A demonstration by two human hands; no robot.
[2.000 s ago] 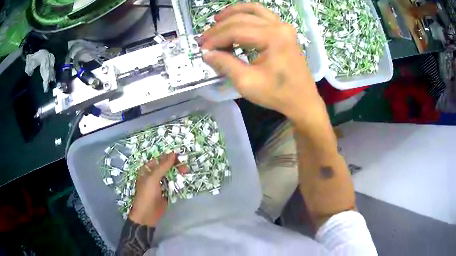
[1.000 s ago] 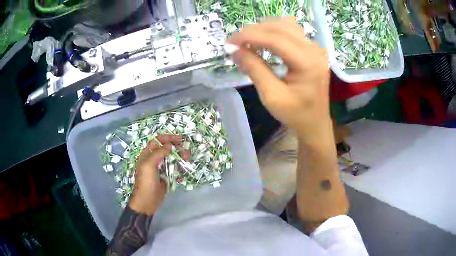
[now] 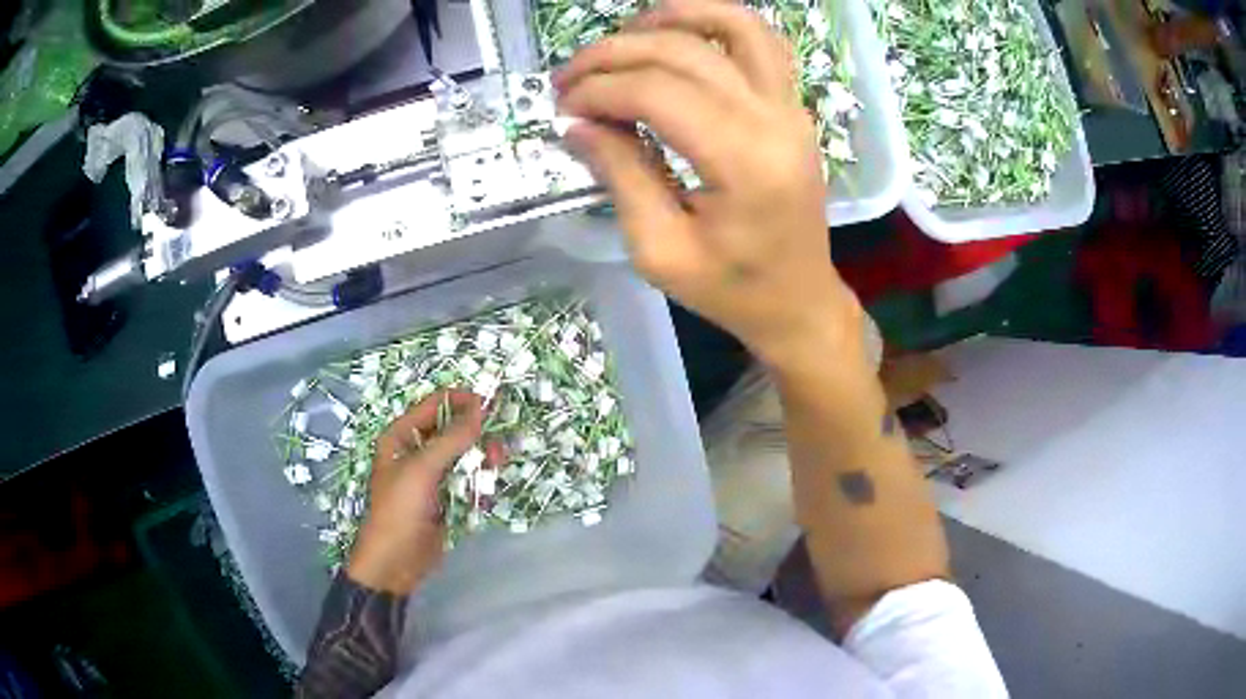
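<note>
A translucent lap tub (image 3: 437,601) holds a loose pile of small white-headed parts with green stems (image 3: 547,410). My left hand (image 3: 417,478) is in the pile, fingers curled around some of these parts. My right hand (image 3: 738,178) is raised at the right end of the silver assembly fixture (image 3: 369,225). Its thumb and forefinger are pinched at the metal nest block (image 3: 499,157), with a small white piece showing at the fingertips. The fingers partly hide the nest's right end.
Two bench tubs, one behind my right hand (image 3: 875,191) and one further right (image 3: 1073,212), hold more green-stemmed parts. A round bowl feeder (image 3: 273,55) stands behind the fixture. Air fittings (image 3: 219,178) and hose are at its left. A white surface (image 3: 1107,451) is at right.
Since one second ago, my right hand has moved left from beside the fixture to the nest. My left hand has stayed in the lap tub, with its fingers shifted slightly.
</note>
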